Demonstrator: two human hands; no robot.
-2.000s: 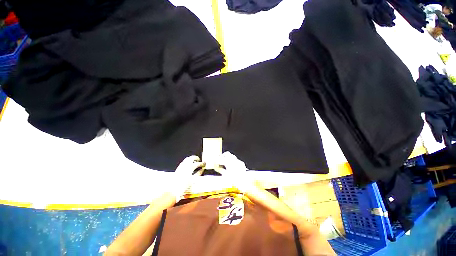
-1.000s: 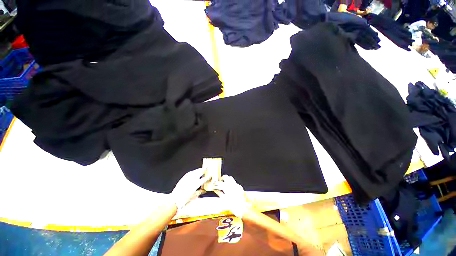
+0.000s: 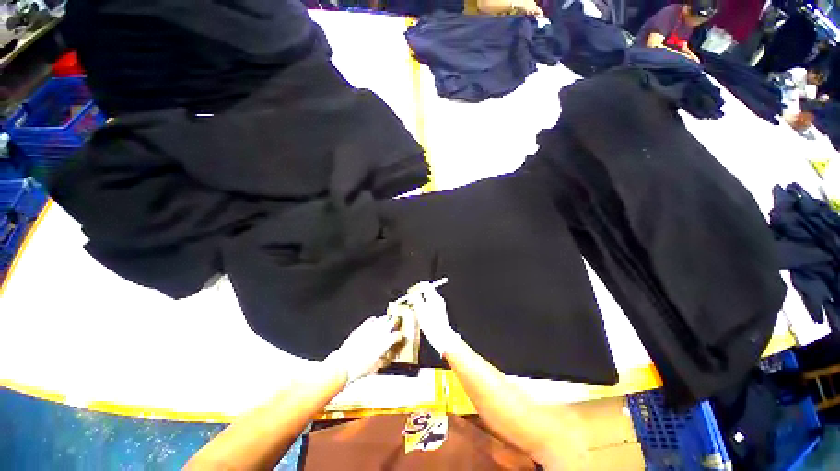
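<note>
A black garment piece (image 3: 516, 294) lies flat on the white table (image 3: 230, 373) in front of me. My left hand (image 3: 373, 345), in a whitish glove, holds a small pale card (image 3: 406, 348) on the garment's near edge. My right hand (image 3: 433, 317), also whitish-gloved, is just right of the card's top and holds a thin white pen-like tool (image 3: 439, 282) over the garment. The fingers partly hide the card, and the tool's tip is too small to make out.
A thick stack of black pieces (image 3: 672, 221) lies to the right. A rumpled black heap (image 3: 249, 156) lies to the left. Dark bundles (image 3: 474, 55) are at the back. Blue crates (image 3: 60, 120) stand left and at the lower right (image 3: 677, 432). A person (image 3: 677, 28) is at the back right.
My right hand has moved off the card's lower part to its top right, and the white tool now shows in it. The left hand still holds the card. The view has tilted up.
</note>
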